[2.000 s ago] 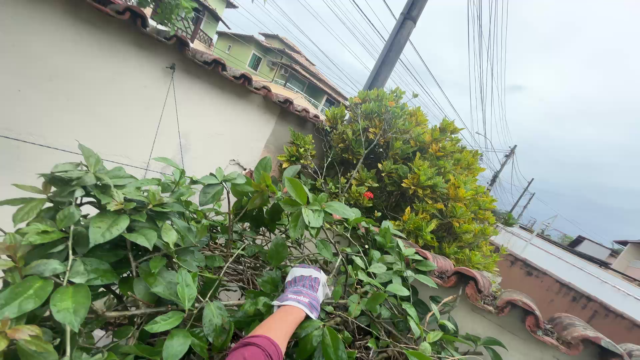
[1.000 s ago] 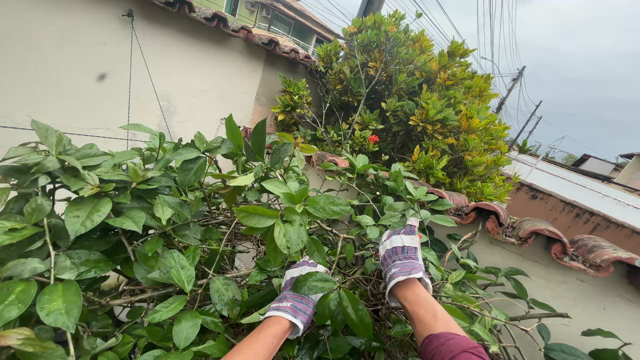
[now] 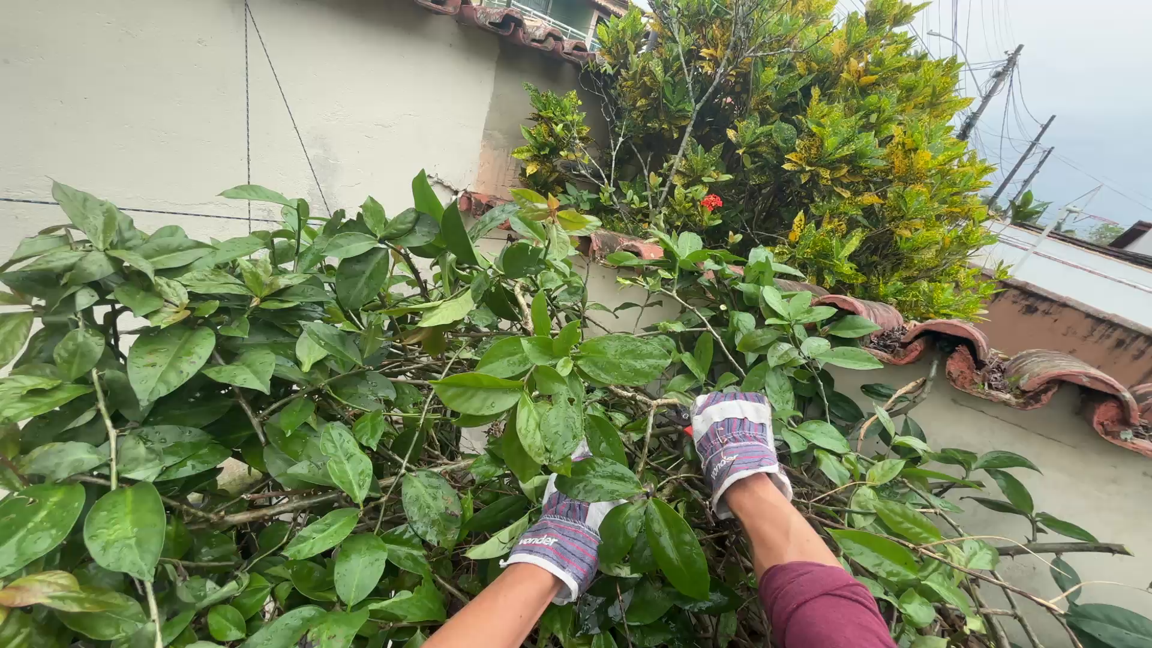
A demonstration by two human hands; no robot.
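Observation:
My left hand [image 3: 562, 535], in a striped work glove, reaches into a leafy green shrub [image 3: 351, 463] at lower centre. Leaves cover its fingers, so what they hold is hidden. To its right, my right hand [image 3: 736, 441], in a matching glove, is beside a thin woody branch [image 3: 650, 405]. A small red piece of an object [image 3: 688, 431] shows at the right glove's left edge; its kind and the grip on it cannot be told.
A plastered wall [image 3: 360, 99] stands behind the shrub, and clay roof tiles [image 3: 958, 346] cap the lower wall at right. Beyond is a yellow-green croton bush [image 3: 846, 162]. A bare branch [image 3: 1062, 547] sticks out at lower right. Cords [image 3: 247, 117] hang on the wall.
Two seconds ago one gloved hand showed; both were in the shrub one second ago and are there now. The view has shifted downward and closer.

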